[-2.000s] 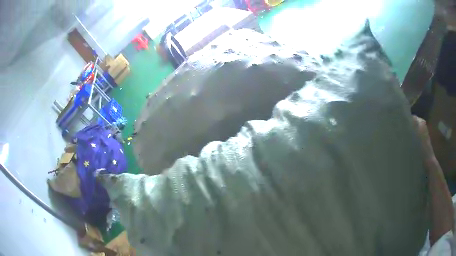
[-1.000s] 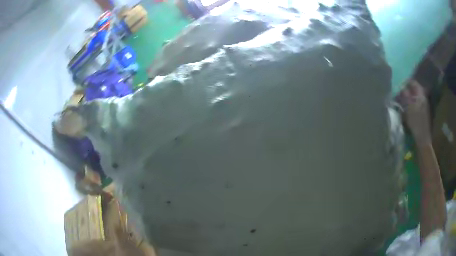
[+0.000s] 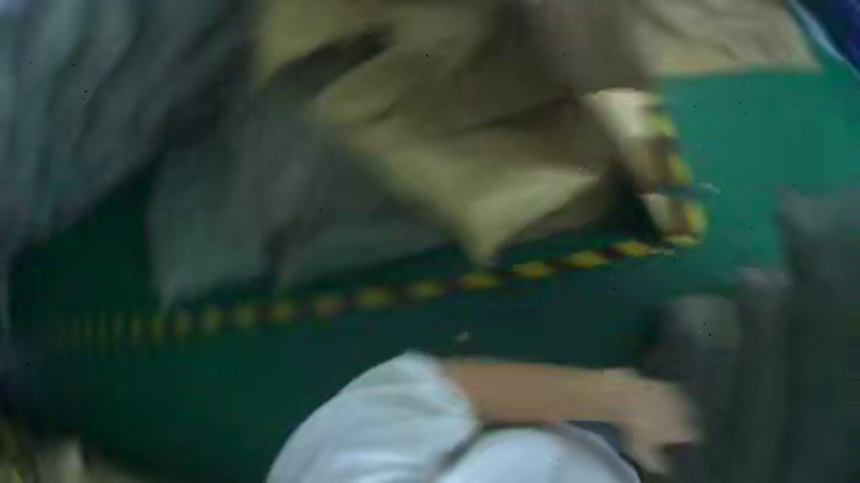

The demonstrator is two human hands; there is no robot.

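The frame is strongly blurred. My left hand (image 3: 660, 415) reaches to the lower right from a white sleeve, at the near side of a large dark grey-green sack (image 3: 745, 368). The fingers look bent, but the blur hides whether they grip the sack. My right hand is not in view. The sack runs out of the picture at the right.
Crumpled tan sacks (image 3: 434, 123) lie at the top middle beside grey sacks (image 3: 311, 198) on the green floor (image 3: 528, 321). Yellow-and-black striped tape (image 3: 374, 298) runs along their near side. A large grey sack (image 3: 85, 104) fills the upper left.
The view has swung away from the large sack, wall and blue items to floor tape and tan sacks. The hand earlier at the sack's right side is out of view; another arm shows below.
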